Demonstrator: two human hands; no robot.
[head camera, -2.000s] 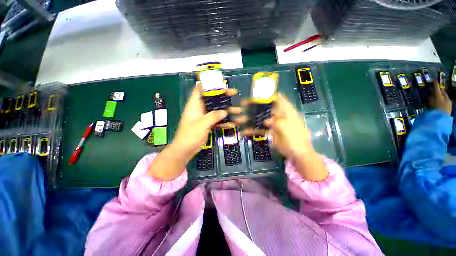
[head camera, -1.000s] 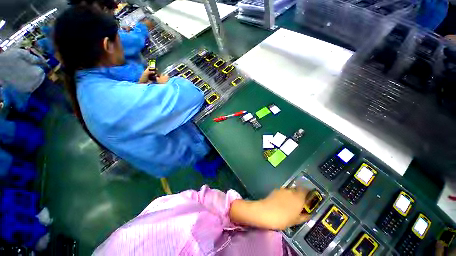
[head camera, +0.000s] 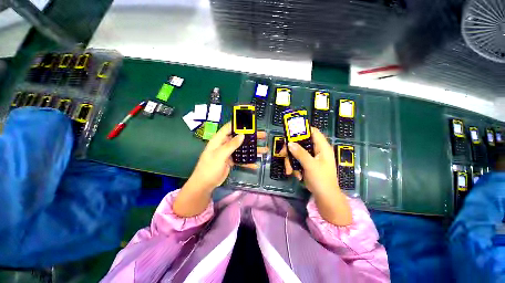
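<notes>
My left hand (head camera: 213, 160) holds a black keypad phone (head camera: 244, 135) upright, its yellow-framed screen dark. My right hand (head camera: 318, 166) holds another keypad phone (head camera: 298, 127) with a lit white screen, slightly tilted, thumb on its keys. Both are above a clear blister tray (head camera: 380, 157). In the tray's back row are several phones with lit screens, one with a blue frame (head camera: 261, 98). In the front row, a dark-screened phone (head camera: 346, 167) lies at the right, and another (head camera: 278, 160) lies partly hidden between my hands.
Left of the tray lie green batteries (head camera: 165, 92), white cards or batteries (head camera: 214, 113) and a red and white marker (head camera: 125, 120). Stacked trays (head camera: 266, 33) and a fan (head camera: 488, 27) stand behind. A red pen (head camera: 379, 70) lies on the white strip. Blue-sleeved people (head camera: 39, 188) sit on both sides.
The view has swung back from the left to the tray. The left hand has lifted a phone from the front row. The right hand, barely visible at the edge before, now shows holding a lit phone.
</notes>
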